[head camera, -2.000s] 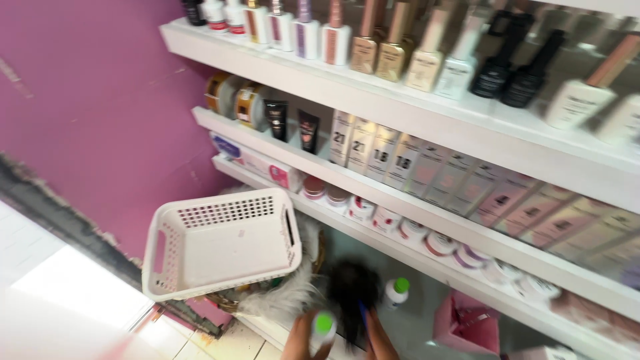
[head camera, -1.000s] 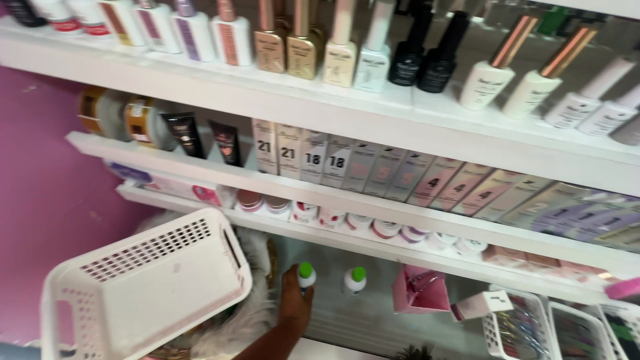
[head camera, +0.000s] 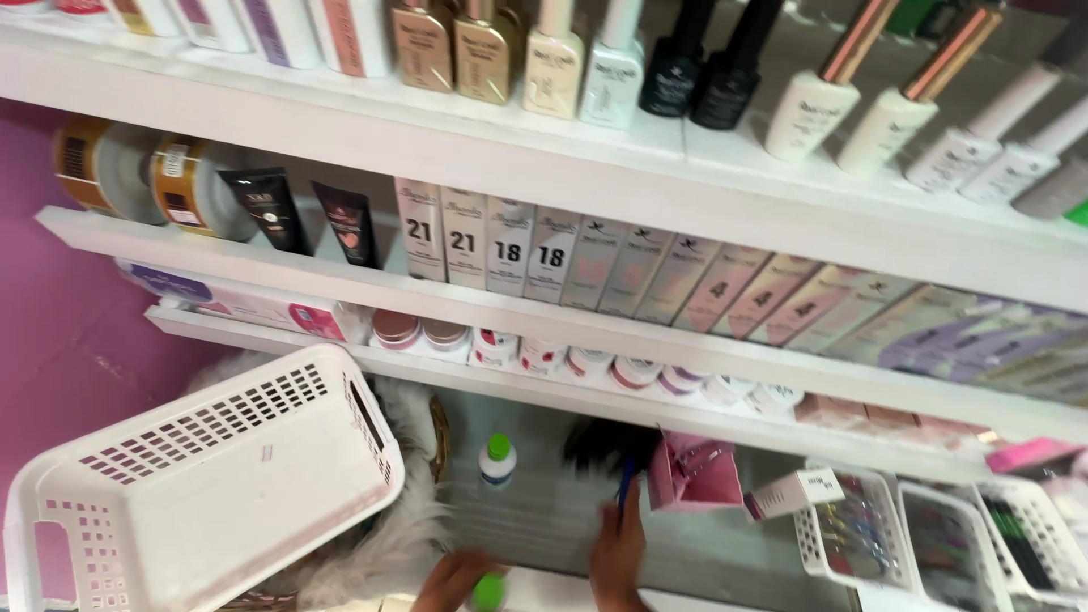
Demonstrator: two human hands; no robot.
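Note:
My left hand (head camera: 457, 578), low in the view, is closed around a bottle with a green cap (head camera: 488, 592) near the shelf's front edge. To its right, my right hand (head camera: 619, 544) grips the blue handle (head camera: 627, 484) of a brush whose dark bristles (head camera: 603, 444) are blurred over the bottom shelf. The bristles are left of a pink box (head camera: 695, 476) with small tools inside. A second white bottle with a green cap (head camera: 497, 461) stands upright on the shelf, beyond my left hand.
An empty white plastic basket (head camera: 229, 484) rests at left over white fluffy material (head camera: 408, 510). Shelves above hold nail polish bottles (head camera: 807, 115), small boxes (head camera: 548, 255) and jars (head camera: 493, 348). Small filled baskets (head camera: 858, 527) and a tilted white box (head camera: 795, 495) are at right.
The brush, not visible one second ago, is now in my right hand over the shelf. One green-capped bottle has come toward the front edge in my left hand.

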